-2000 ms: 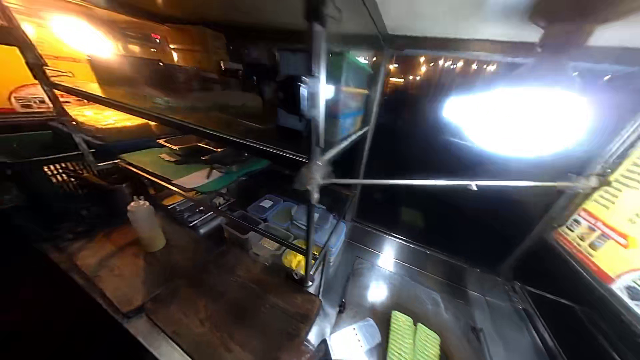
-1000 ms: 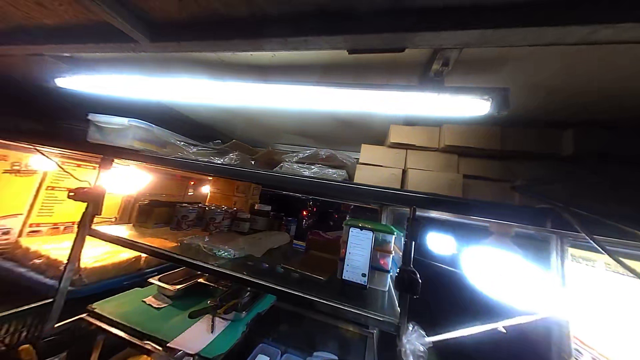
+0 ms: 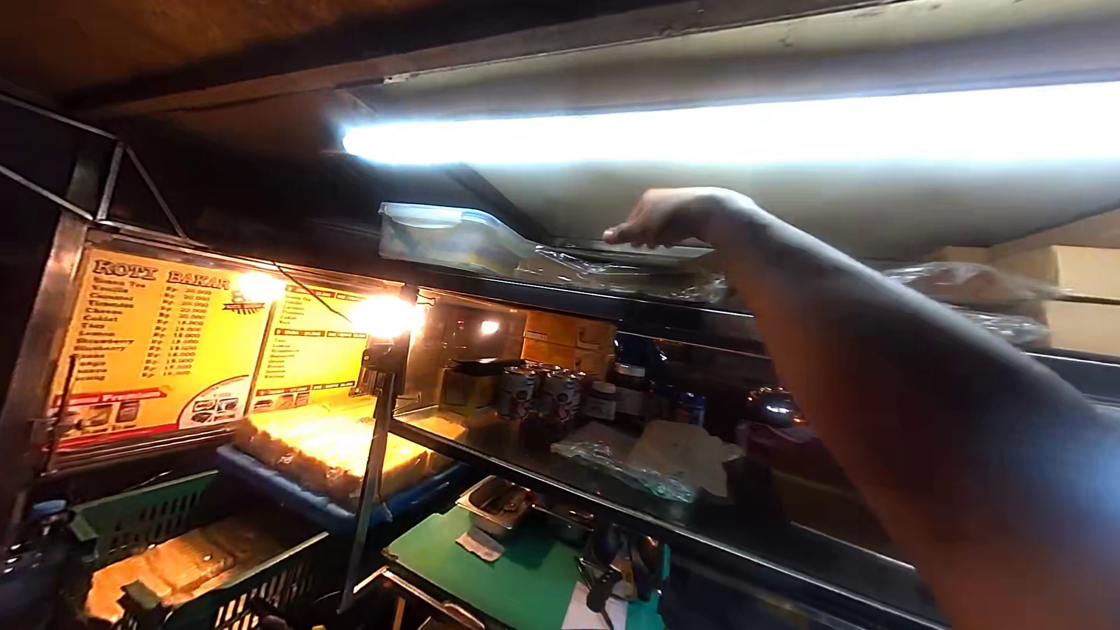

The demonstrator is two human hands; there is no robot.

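Note:
My right hand (image 3: pixel 678 219) reaches up from the right edge to the top shelf, its fingers bent down over clear plastic packaging (image 3: pixel 604 269) and a flat pale thing. Whether the fingers hold anything cannot be told. Left of the hand on that shelf stands a clear plastic container with a lid (image 3: pixel 446 236). Plastic-wrapped packs (image 3: pixel 962 284) lie on the shelf behind my forearm. My left hand is out of view.
A lit tube lamp (image 3: pixel 744 127) hangs above the shelf, with cardboard boxes (image 3: pixel 1081 271) at right. Below are cans (image 3: pixel 560 394), jars and a green board (image 3: pixel 499 569) with a metal tray (image 3: pixel 494 506). A green plastic crate (image 3: pixel 262 582) and a blue tray (image 3: pixel 289 490) stand at lower left.
My right arm has come into view, raised to the top shelf. The view has swung up and to the left.

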